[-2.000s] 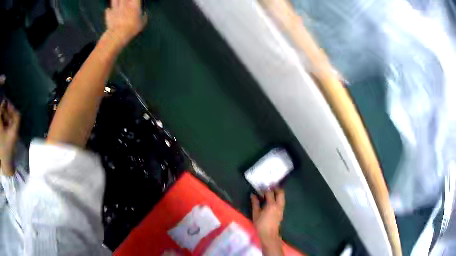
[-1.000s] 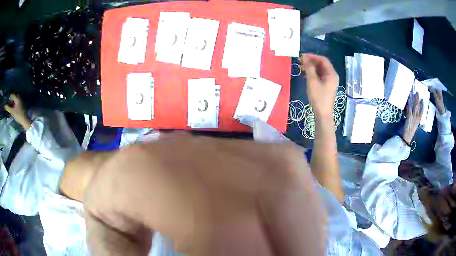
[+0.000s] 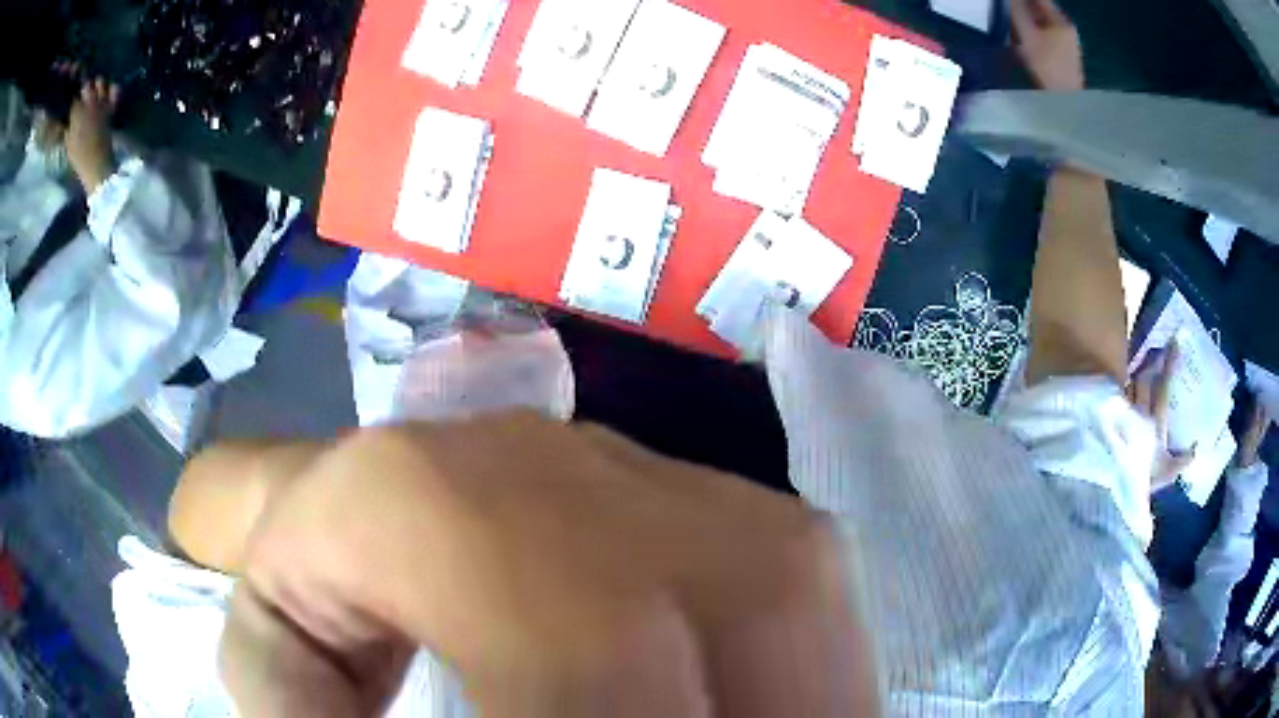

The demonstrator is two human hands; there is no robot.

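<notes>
White leaflet piles with round marks (image 3: pixel 655 80) lie in two rows on the red mat (image 3: pixel 533 183). One pile with printed lines (image 3: pixel 776 129) lies among them. My left hand (image 3: pixel 561 547) is very large and blurred, close to the camera over the lower middle; its fingertips are not clear. My right arm reaches up past the mat's right side. My right hand (image 3: pixel 1049 45) is small at the top right over the dark belt, near a white card (image 3: pixel 965 11); I cannot tell whether it holds anything.
Tangled rubber bands (image 3: pixel 954 344) lie right of the mat, and a glossy dark heap (image 3: pixel 246 63) lies left. A pale metal post (image 3: pixel 1136 138) crosses in front of my right forearm. A neighbour's sleeve (image 3: pixel 98 309) is at left; another person's hands handle white leaflets (image 3: pixel 1189 372) at right.
The view has turned, so the mat now tilts and sits higher. My right hand has moved from beside the mat up to the belt. My left hand stays large near the camera.
</notes>
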